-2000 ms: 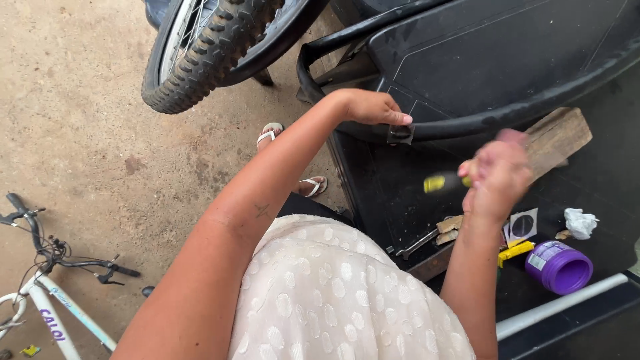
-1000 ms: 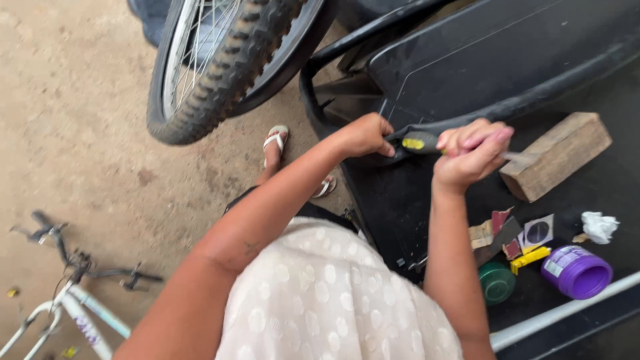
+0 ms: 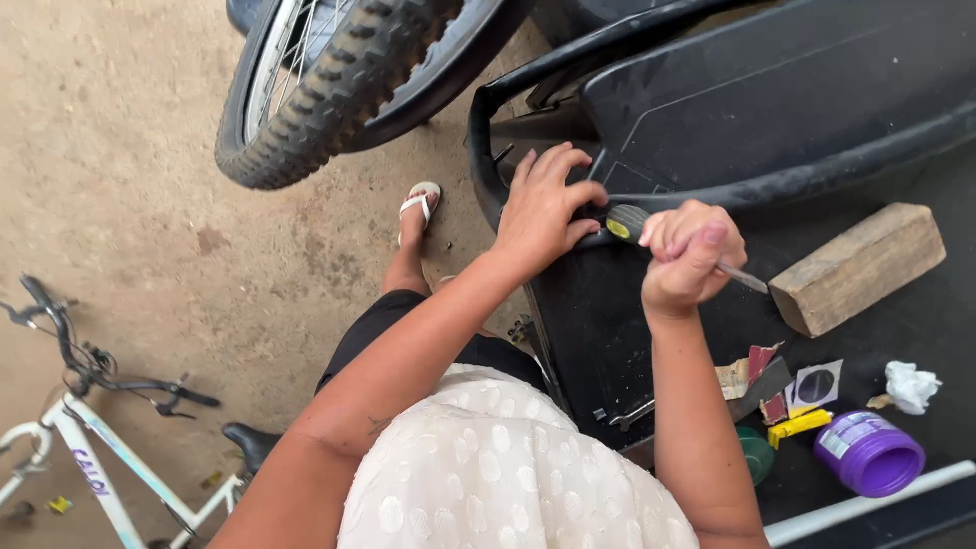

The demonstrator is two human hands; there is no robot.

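My left hand (image 3: pixel 545 206) rests at the near corner of a black inner tube (image 3: pixel 717 197) that lies across the black work surface, its thumb and fingers on either side of the rubber. My right hand (image 3: pixel 690 252) is closed around the shaft of a screwdriver (image 3: pixel 743 277). The screwdriver's dark handle with a yellow end faces my left hand and lies close to the tube; its metal tip points to the right, near a wooden block (image 3: pixel 858 267). What lies under my left palm is hidden.
On the black surface are a purple plastic jar (image 3: pixel 869 454), a yellow tube (image 3: pixel 799 427), a patch (image 3: pixel 814 386), crumpled white paper (image 3: pixel 913 387), a green lid (image 3: pixel 755 455) and a wrench (image 3: pixel 633 414). A bicycle wheel (image 3: pixel 343 91) hangs upper left; a white bicycle (image 3: pixel 99 465) is lower left.
The left hand's fingers have spread from a closed pinch at the tube's edge. The right hand, apart from the tube two seconds ago, has brought the screwdriver handle down beside it.
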